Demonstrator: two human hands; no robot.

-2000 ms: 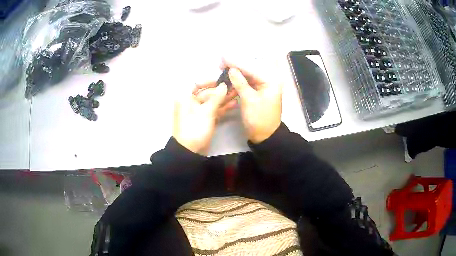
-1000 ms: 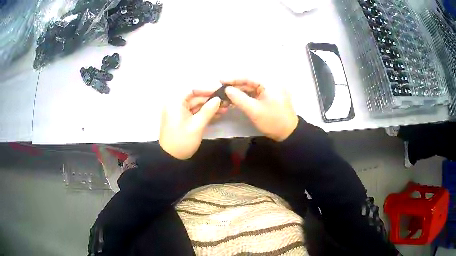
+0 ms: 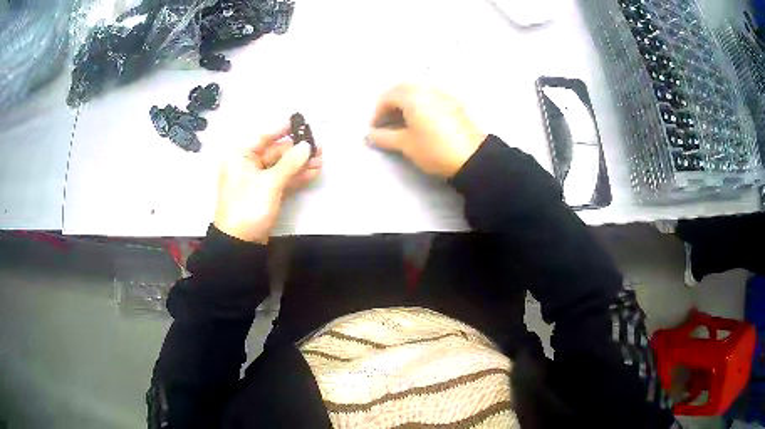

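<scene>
My left hand (image 3: pixel 256 184) holds a black plastic housing (image 3: pixel 303 134) upright between thumb and fingers, above the white table. My right hand (image 3: pixel 424 130) is apart from it, to the right, low over the table with thumb and fingertips curled towards each other. Whether a tiny piece is between those fingertips cannot be told; glare washes out the table there. Several loose housings (image 3: pixel 179 126) lie left of my left hand.
A clear plastic bag (image 3: pixel 126 50) with black parts is at the upper left. A smartphone (image 3: pixel 575 142) lies right of my right hand. Ridged blister trays (image 3: pixel 671 100) with dark parts stand at the right. A red stool (image 3: pixel 705 360) is on the floor.
My hands have separated. My left hand has moved left with the black housing, and my right hand has let go of it and moved slightly forward.
</scene>
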